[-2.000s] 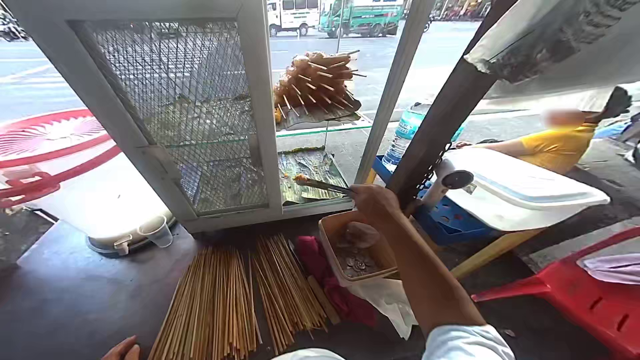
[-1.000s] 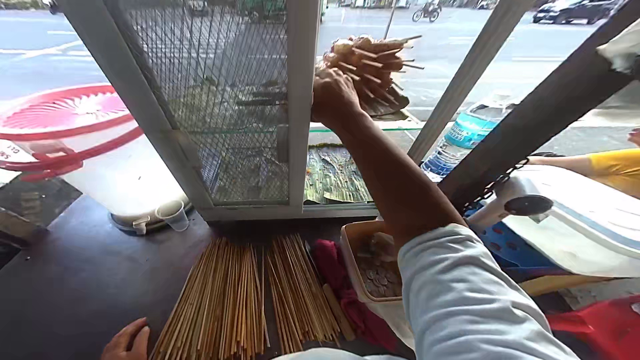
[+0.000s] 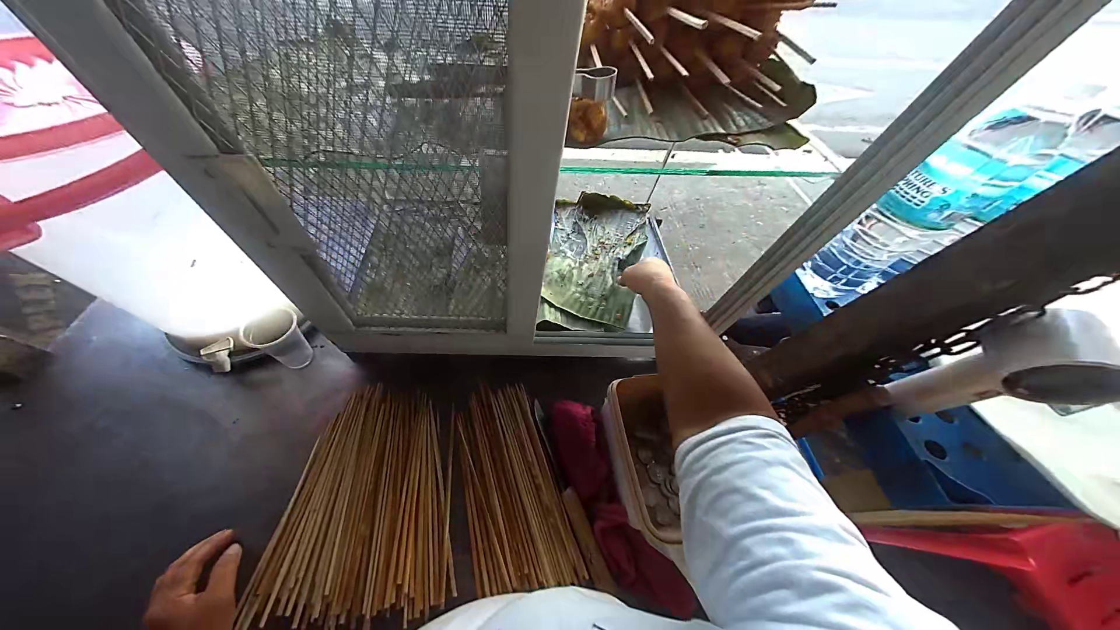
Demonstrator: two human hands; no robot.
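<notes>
My right hand [image 3: 649, 278] reaches through the opening of the display case, at the right edge of a banana leaf [image 3: 586, 262] on a metal tray; whether its fingers grip the leaf or tray edge is hidden. Above, skewered fried food [image 3: 691, 44] is piled on another leaf, with metal tongs [image 3: 597, 85] at its left side. My left hand [image 3: 197, 584] lies at the lower left of the dark table, fingers somewhat apart and holding nothing visible. Beside it are two bundles of bamboo sticks [image 3: 376, 507], [image 3: 516, 490].
The case frame [image 3: 547, 175] and a mesh door [image 3: 350, 166] stand ahead. A container of coins [image 3: 619, 455] and a dark red cloth [image 3: 582, 446] lie near my right forearm. A white bucket [image 3: 166, 236], a plastic measuring cup [image 3: 280, 337] and large water bottles [image 3: 927, 192] stand around.
My right hand has moved down from the skewered food to the leaf-lined tray. Two seconds ago it held tongs in front of the case. The view has moved closer to the case.
</notes>
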